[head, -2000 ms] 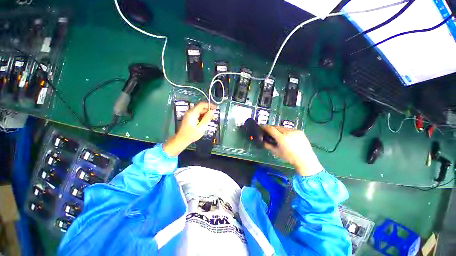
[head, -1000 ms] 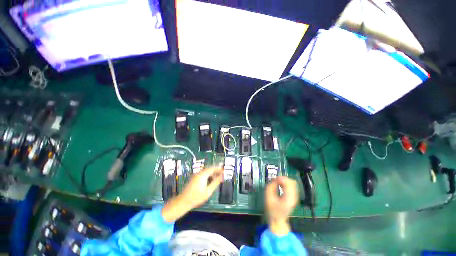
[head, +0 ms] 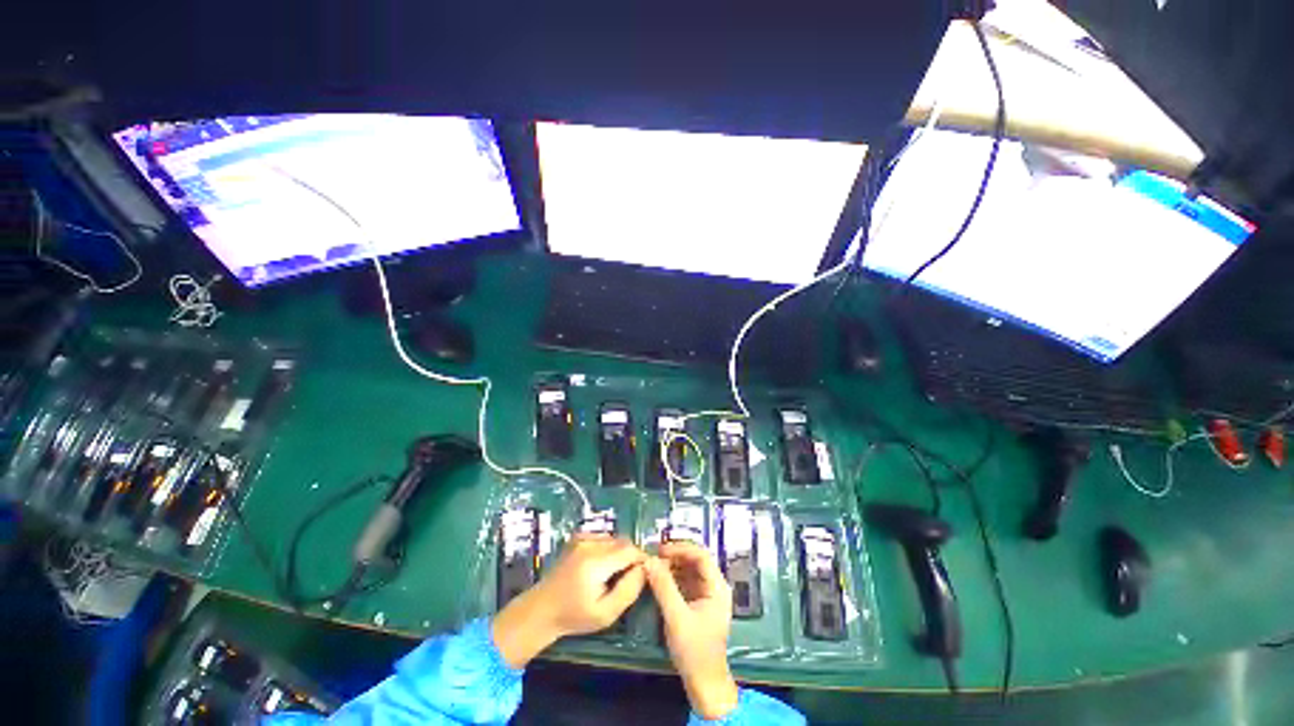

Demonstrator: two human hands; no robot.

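Observation:
A clear blister tray on the green bench holds two rows of black handheld devices with white labels, such as one at its near right. My left hand and my right hand meet at their fingertips over the near row. A looped white cable runs down to the fingertips, and my left hand seems to pinch its end. The plug is hidden. What my right fingers hold is too small to tell. A second white cable ends at a device beside my left hand.
Black barcode scanners lie left and right of the tray, with dark cords. A mouse lies farther right. Filled trays stand at the left. Keyboards and bright monitors line the back.
My right hand has let go of a black scanner, which now lies right of the tray, and has moved left to meet my left hand. The view has tilted up to the monitors.

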